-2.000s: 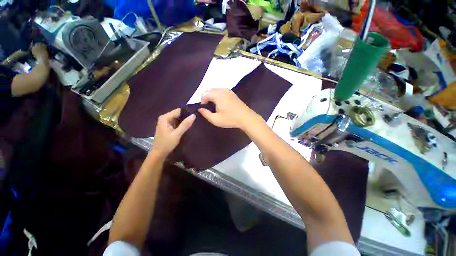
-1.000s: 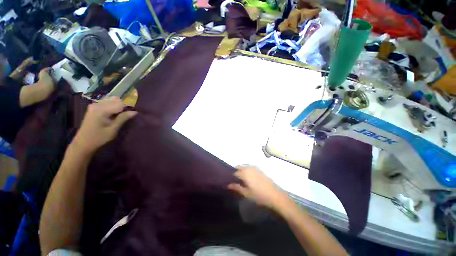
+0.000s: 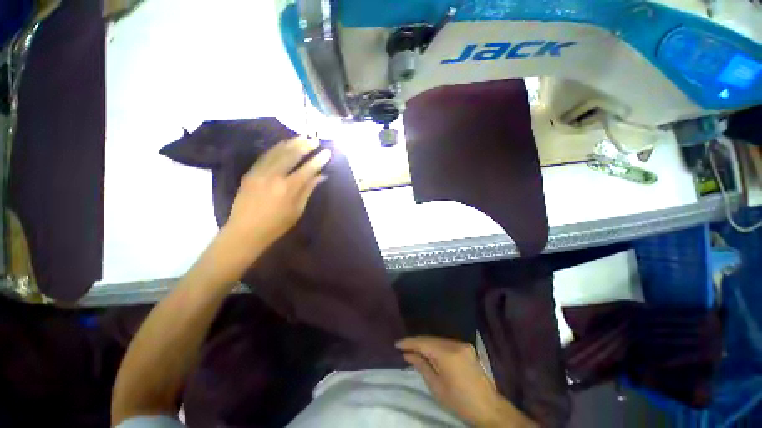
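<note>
A dark maroon cloth panel (image 3: pixel 313 242) runs from the needle area over the table's front edge towards my lap. Its upper left part is folded, with a pointed corner on the white table. My left hand (image 3: pixel 280 185) lies on the cloth, fingertips beside the bright lamp glare at the needle, which hides the presser foot. My right hand (image 3: pixel 439 368) pinches the cloth's right edge below the table edge. The sewing machine (image 3: pixel 535 63), white and blue and marked JACK, stands above. A curved-edge maroon panel (image 3: pixel 476 150) lies right of the needle.
A long rounded maroon panel (image 3: pixel 58 159) lies at the far left of the table. Green thread snips (image 3: pixel 622 163) lie at the right. A ruled tape (image 3: pixel 451 251) runs along the front edge. Maroon pieces (image 3: pixel 643 343) are by a blue crate (image 3: pixel 673 267) at the lower right.
The view has moved closer to the machine. The held cloth has moved from left of the machine to the needle area, with my left hand on it. My right hand is now lower, by my lap.
</note>
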